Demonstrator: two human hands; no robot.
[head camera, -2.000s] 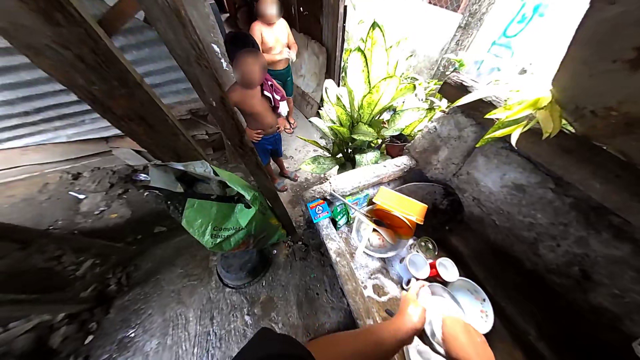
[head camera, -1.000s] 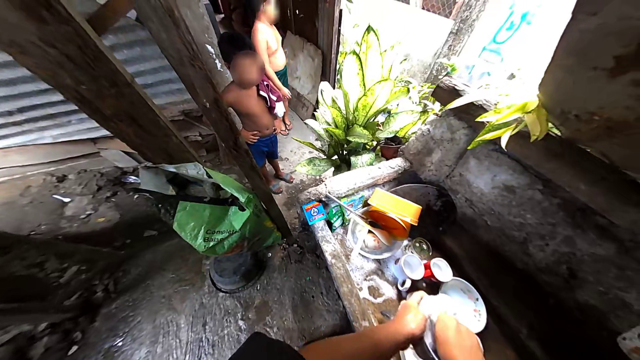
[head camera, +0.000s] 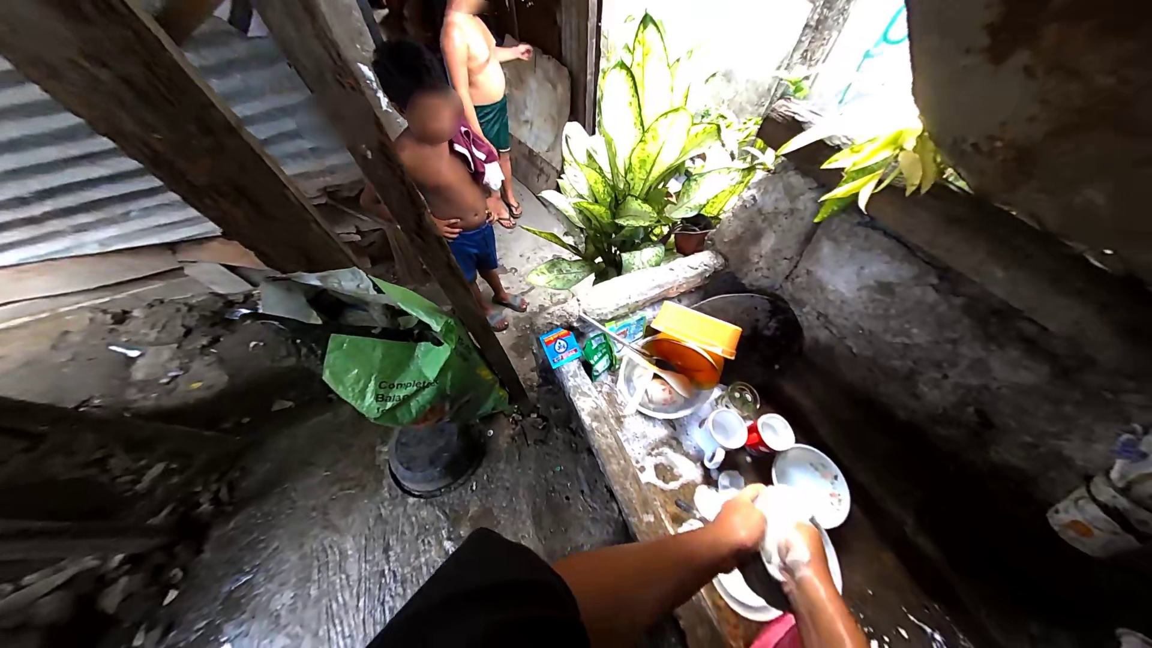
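My left hand (head camera: 742, 520) and my right hand (head camera: 801, 551) meet at the lower right around a white, overexposed item (head camera: 781, 517), whose kind I cannot make out. Just below them lie white plates (head camera: 754, 601). A patterned white plate (head camera: 812, 486) rests to their upper right. Beyond stand a white mug (head camera: 725, 428) and a red mug (head camera: 772, 433), with a clear glass (head camera: 742, 399) behind. Farther back, a basin (head camera: 664, 403) holds a ladle (head camera: 670, 378) and an orange container (head camera: 693, 346).
Detergent packets (head camera: 561, 347) lie at the ledge's far end. A wooden beam (head camera: 621, 450) edges the washing place. To the left, a green sack (head camera: 405, 373) sits on a black bucket (head camera: 434, 457). Two people (head camera: 450, 180) stand behind a wooden post (head camera: 396, 180), near a leafy plant (head camera: 630, 189).
The person at the back has turned and holds an arm out to the right. My hands stay together over the plates around the white item.
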